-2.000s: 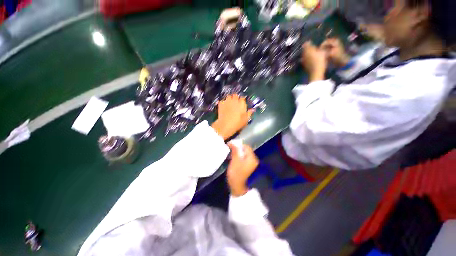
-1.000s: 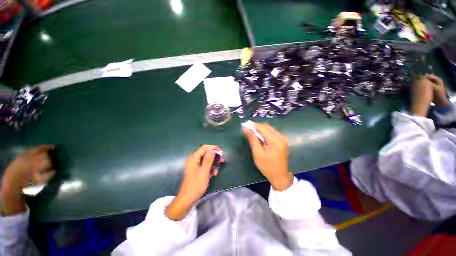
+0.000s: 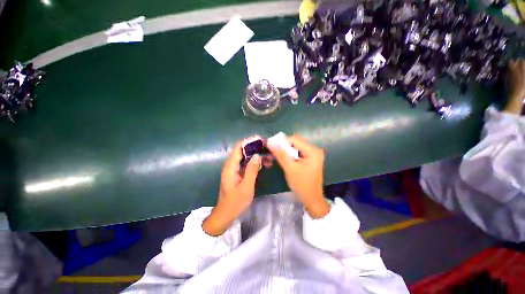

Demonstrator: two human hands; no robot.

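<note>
My left hand (image 3: pixel 235 182) holds a small dark square smartwatch unit (image 3: pixel 253 149) with a pale rim, its dark face turned up. My right hand (image 3: pixel 305 168) pinches a small folded white wipe (image 3: pixel 282 145) just right of the unit. The two hands are close together above the front part of the green table; I cannot tell whether the wipe touches the unit. A clear glass solvent bottle (image 3: pixel 262 99) with a metallic conical top stands just beyond my hands.
Two white sheets (image 3: pixel 229 40) (image 3: pixel 270 63) lie behind the bottle. A large pile of clips (image 3: pixel 403 49) spreads at upper right, a smaller one (image 3: pixel 18 89) at far left. A crumpled white wipe (image 3: pixel 125 31) lies on the pale strip. A person's white sleeve (image 3: pixel 478 172) is at right, another sleeve at lower left.
My hands have come together, bringing the wipe beside the unit. The view has shifted from the earlier frames. The neighbour's hand at left is out of view.
</note>
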